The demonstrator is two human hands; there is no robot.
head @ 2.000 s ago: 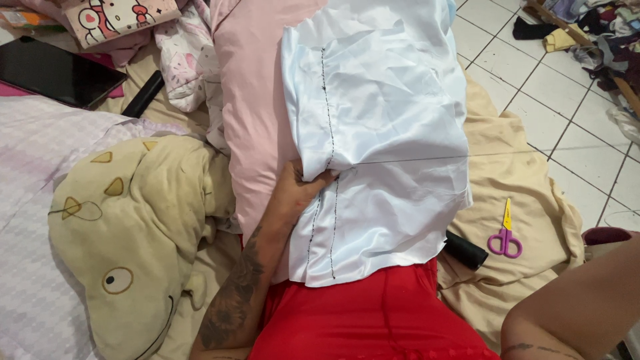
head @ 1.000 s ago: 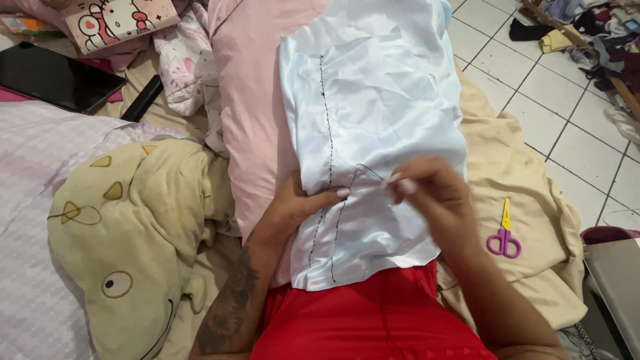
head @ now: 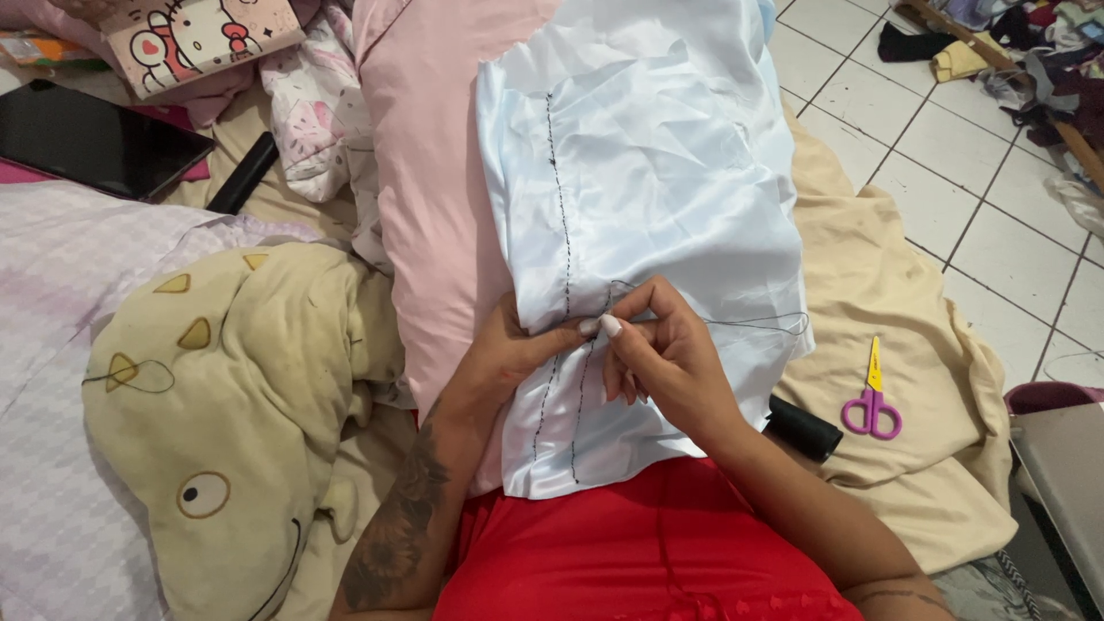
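Note:
Light blue satin fabric [head: 673, 207] lies over a pink pillow [head: 431, 172] on my lap, with two rows of dark hand stitching. My left hand [head: 535, 345] grips the fabric's left part, thumb on top beside the shorter row. Thumb and index finger of my right hand [head: 647, 345] are pinched together at that row, touching the left thumb; a needle is not clearly visible there. Dark thread [head: 759, 323] loops out to the right across the satin. A spool of black thread [head: 804, 429] lies by the fabric's lower right edge, near scissors with purple handles [head: 873, 414].
At the left are a beige plush blanket with an eye [head: 224, 414], a black tablet or phone [head: 95, 138], a black cylinder [head: 244, 174] and a pink cartoon box [head: 207, 39]. Beige cloth [head: 914, 492] spreads right, beside white floor tiles [head: 940, 172] and piled clothes [head: 1035, 52].
My right hand, out of the stitching area at first, came in over the satin with the thread and has moved left to meet my left thumb. The left hand keeps its hold on the fabric.

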